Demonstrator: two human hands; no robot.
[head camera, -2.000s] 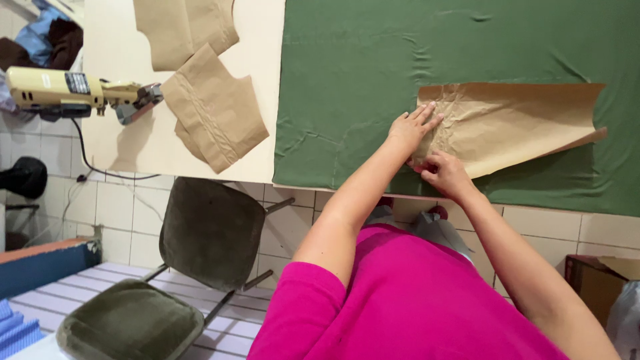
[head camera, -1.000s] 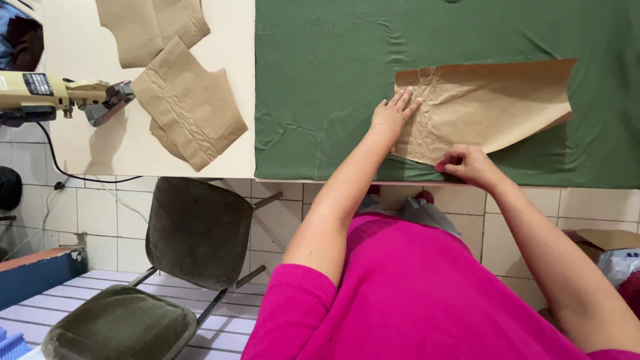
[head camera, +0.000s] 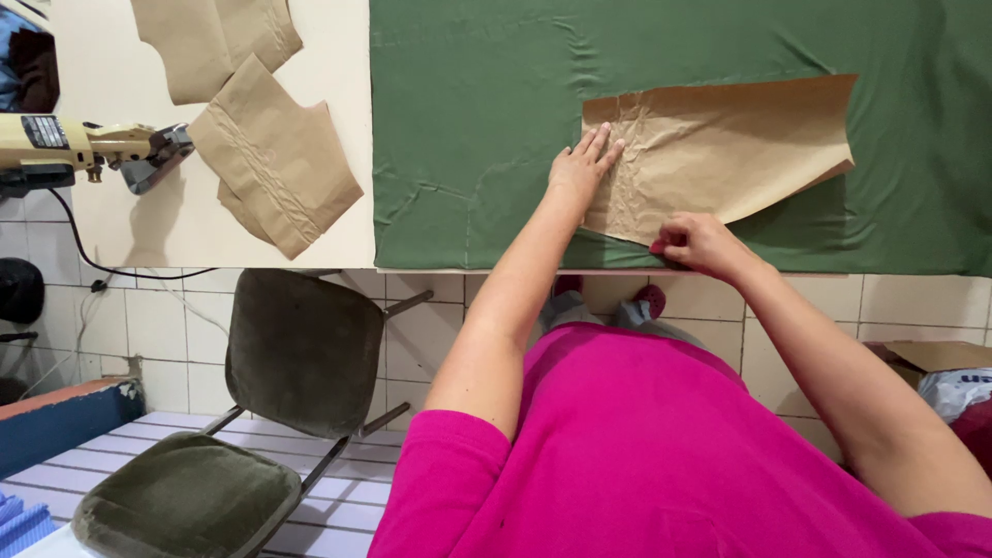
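Note:
A brown paper pattern piece, creased near its left end and curling up at its lower right edge, lies on green fabric spread over the table. My left hand rests flat with fingers spread on the paper's left end. At the paper's bottom edge, my right hand pinches a small red piece, possibly tailor's chalk, against the fabric. Its tip is partly hidden by the fingers.
More brown paper pattern pieces lie on the pale tabletop at left, beside a cream-coloured cutting machine with a black cord. A dark upholstered chair stands below the table's front edge. A cardboard box sits at lower right.
My right hand has moved right along the paper's lower edge with the red piece. My left hand stays on the paper's left end. The view has shifted somewhat.

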